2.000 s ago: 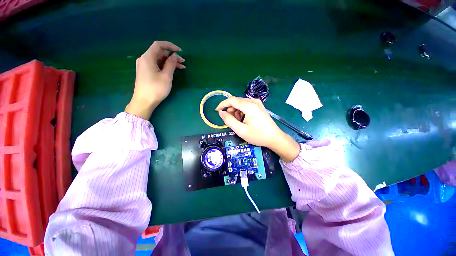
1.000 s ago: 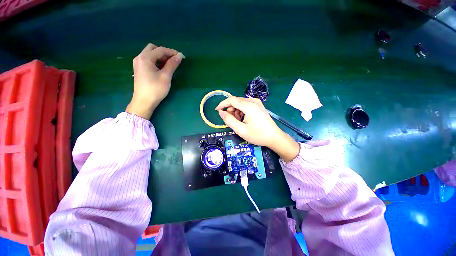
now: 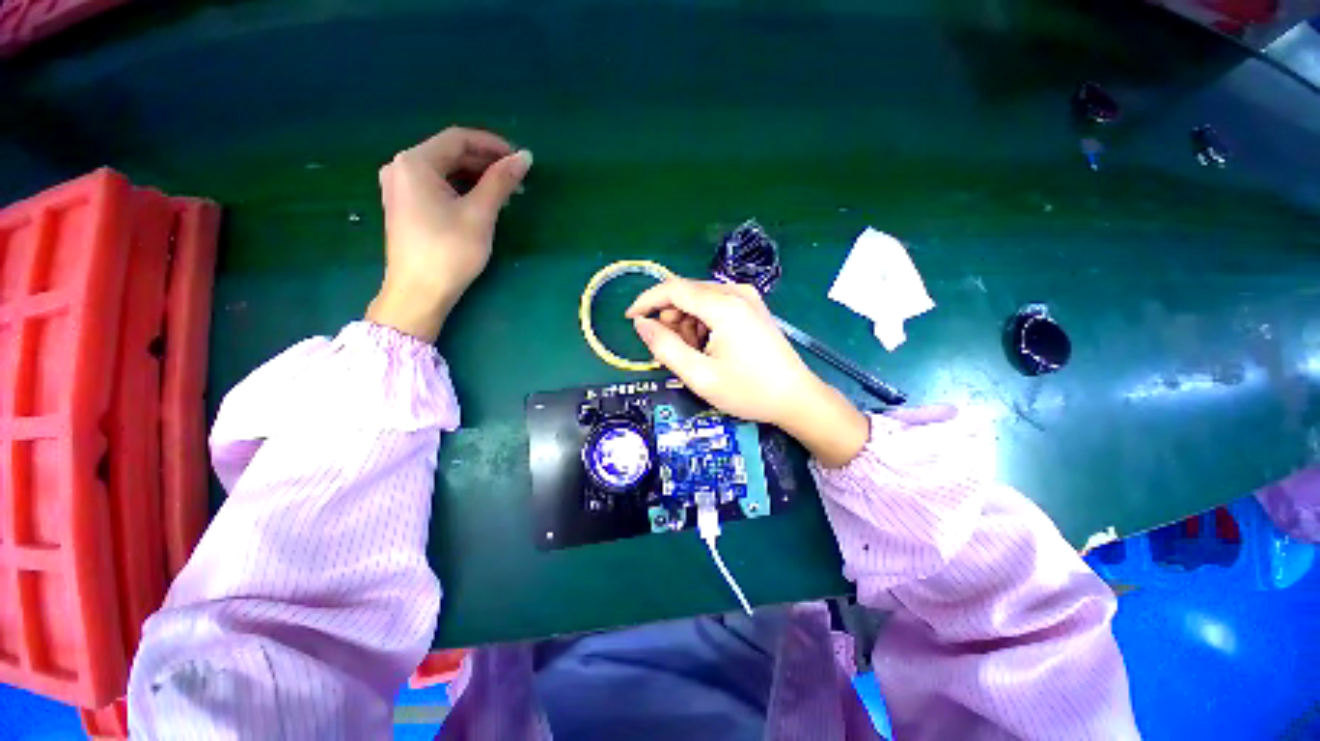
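The black jig plate (image 3: 565, 510) lies in front of me, with a round black socket (image 3: 618, 456) glowing white-violet and a blue circuit board (image 3: 701, 460) beside it. A white USB cable (image 3: 720, 557) runs from the board towards me. My right hand (image 3: 712, 345) is curled above the board, fingertips together over the right part of a yellow-tan ring (image 3: 591, 322); nothing shows in it. My left hand (image 3: 446, 207) is raised left of and beyond the ring, thumb and forefinger pinched; no object is visible between them.
Stacked red trays (image 3: 65, 449) stand at left. A dark crinkled clump (image 3: 747, 256) and slim dark rod (image 3: 840, 362) lie by my right hand. Further right are a white wipe (image 3: 880, 285) and a round black unit (image 3: 1039, 340). Small dark pieces (image 3: 1096, 104) lie far right.
My left thumb and forefinger have closed together and the hand has shifted slightly left. The small far-right pieces have moved left. My right hand and the jig have stayed in place.
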